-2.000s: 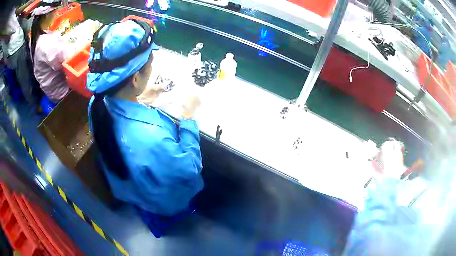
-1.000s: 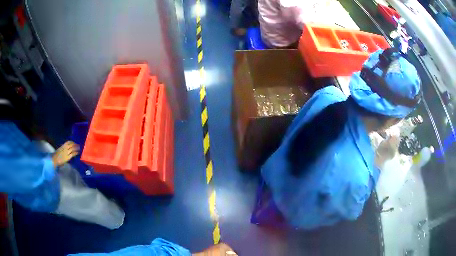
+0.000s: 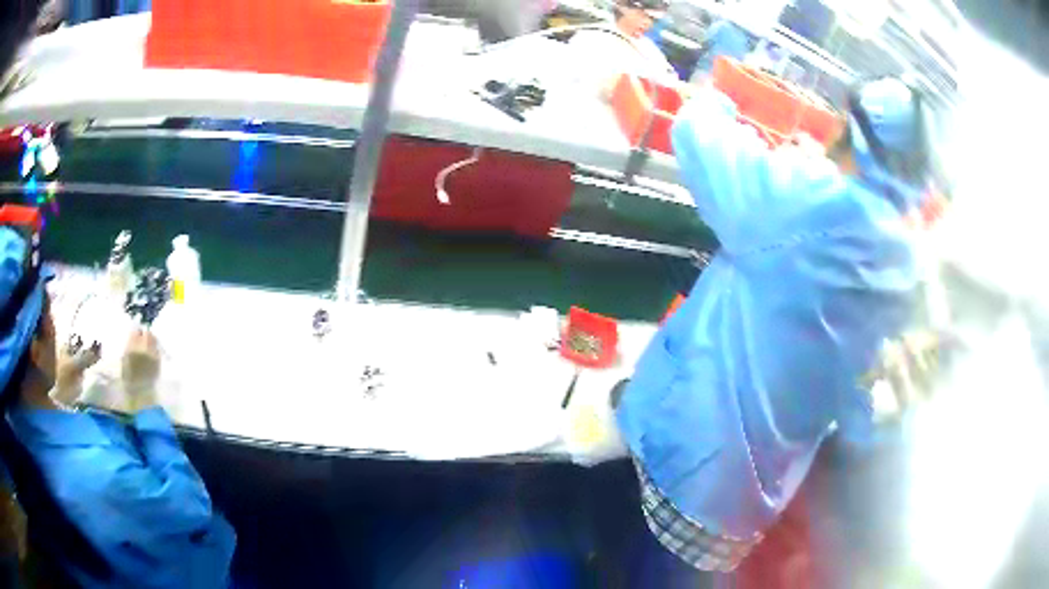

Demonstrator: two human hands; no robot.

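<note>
Neither of my hands can be made out. The white bench [image 3: 265,403] runs across the view before me. Small dark-and-clear clumps lie on it, one near the pole [image 3: 321,323] and one nearer the front [image 3: 372,381]. A small red bin [image 3: 590,337] holds tiny brassy pieces, with a slim dark tool [image 3: 571,388] just below it. A pale yellow sheet [image 3: 590,428] lies near the bench's front edge. A blurred hand [image 3: 909,368] at the right seems to belong to the person standing there.
A person in a blue smock [image 3: 748,311] stands at the right, an arm raised to orange-red trays [image 3: 776,98]. Another person [image 3: 115,483] sits at the left, hands at a dark clump. A white bottle [image 3: 183,267] stands nearby. A metal pole [image 3: 370,173] rises behind the bench, before the dark green conveyor.
My view has swung from the floor and stacked trays to the bench. The seated person now shows at the far left, and a standing person shows at the right. The hand at the bottom edge is gone.
</note>
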